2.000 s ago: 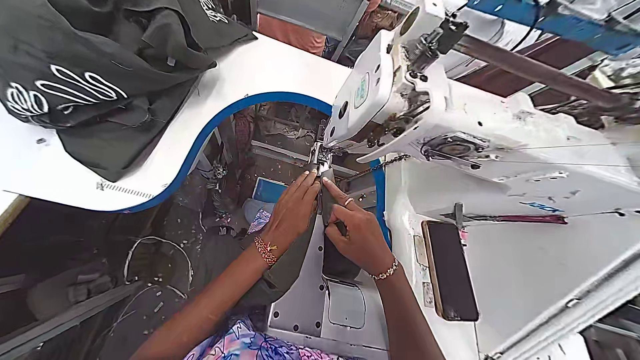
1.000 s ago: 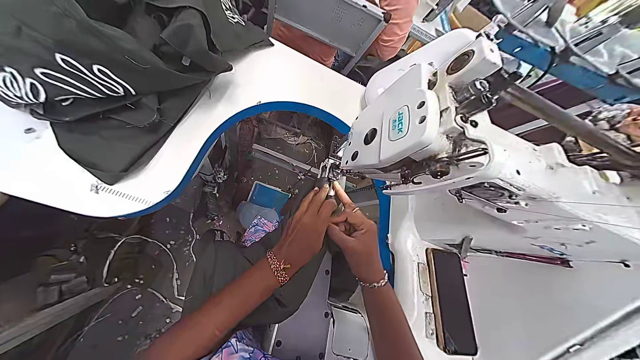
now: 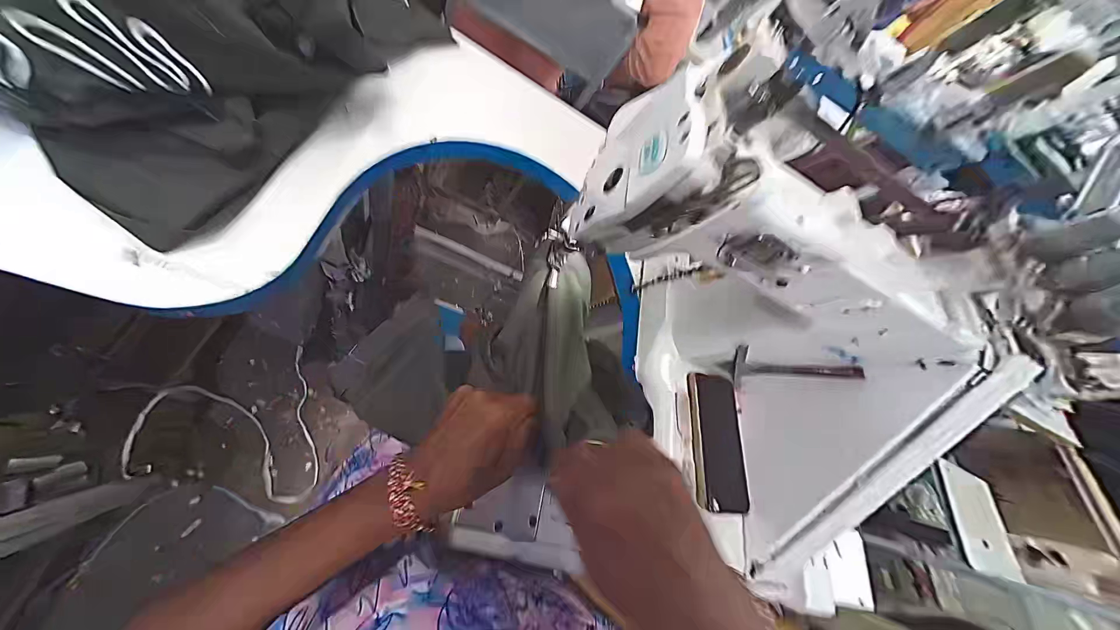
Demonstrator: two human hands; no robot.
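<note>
Dark grey-green fabric (image 3: 569,324) hangs from the presser foot (image 3: 557,249) of a white industrial sewing machine (image 3: 656,157) toward me, drawn into lengthwise folds. My left hand (image 3: 481,446), with a red and white bracelet at the wrist, is closed on the fabric's near left side. Close beside it on the right, my right hand (image 3: 612,481) grips the fabric too; it is blurred, and its fingertips are hidden. Both hands are well below the presser foot, on the near side of it.
A dark garment with white line embroidery (image 3: 192,114) lies on the white curved table with a blue edge (image 3: 437,96). A phone (image 3: 722,442) and a thin dark red tool (image 3: 805,371) rest on the machine's bed at right. Behind the table is part of another person (image 3: 665,39).
Both hands have moved from beside the presser foot back toward my body, and the fabric between foot and hands now shows as a long folded stretch. The view has shifted.
</note>
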